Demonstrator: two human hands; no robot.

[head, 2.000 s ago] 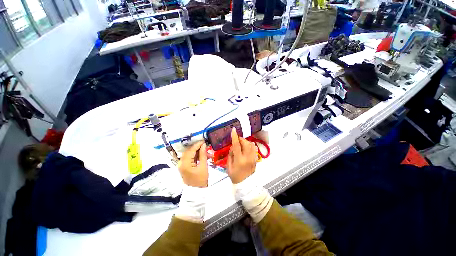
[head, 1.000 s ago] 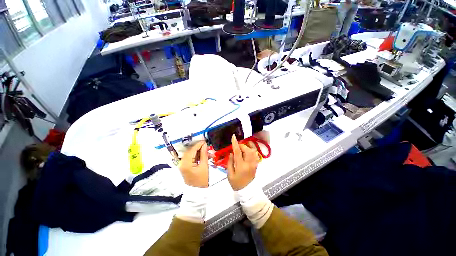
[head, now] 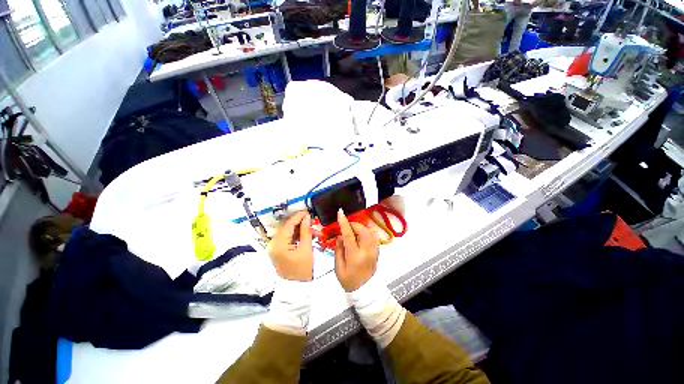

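Note:
A small dark rectangular piece with a glossy, screen-like face stands against the front of the white sewing machine head, beside the black control panel. My left hand is at its lower left corner, thumb and fingertips close together; whether they grip anything is unclear. My right hand is just below it, index finger raised near its lower edge, nothing visible in it. Red-orange scissors handles lie right of my right hand. Red material shows between the hands.
Dark navy garment with a white-and-navy section lies on the left of the table. A yellow-green lamp hangs left of my left hand. Navy cloth lies at the lower right. A scale runs along the table edge.
The dark piece's face showed a lit, coloured picture earlier and is dark now. My right hand has moved slightly left and down, uncovering more of the scissors handles. My left hand has barely moved.

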